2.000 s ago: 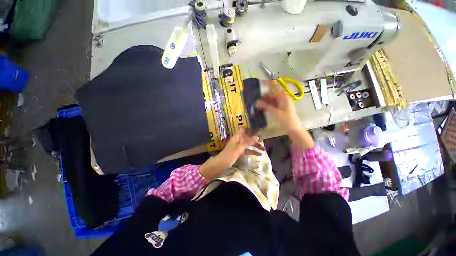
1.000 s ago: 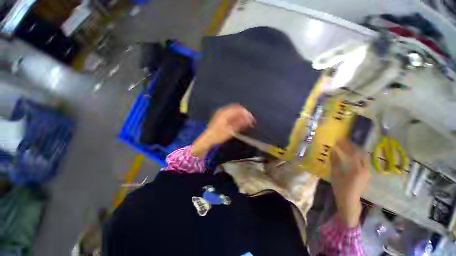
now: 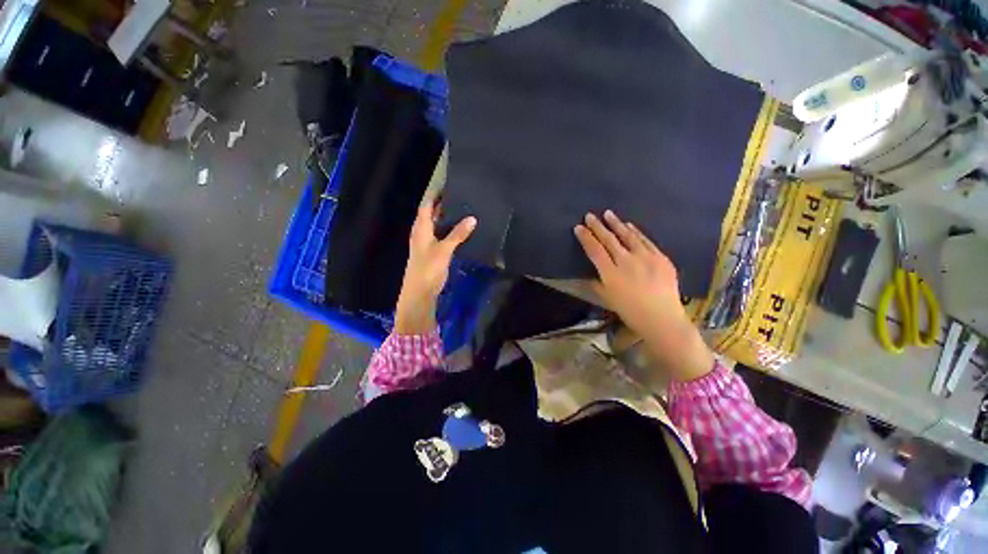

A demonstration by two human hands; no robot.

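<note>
A large charcoal cut panel, curved along its far edge, lies flat at the left end of the sewing table. My left hand is at the panel's near left edge, thumb apart from the fingers; whether it grips the cloth cannot be told. My right hand lies on the panel's near part with its fingers spread, palm down. A small stack of dark cut pieces lies on the table right of the yellow PIT tape.
Yellow-handled scissors and white strips lie right of the small pieces. The sewing machine stands at far right. A blue crate with dark cloth is left of the table. A blue basket stands on the floor.
The view has swung left. The small dark pieces were let go on the table. My right hand has moved from them onto the panel; my left hand has moved to the panel's left edge.
</note>
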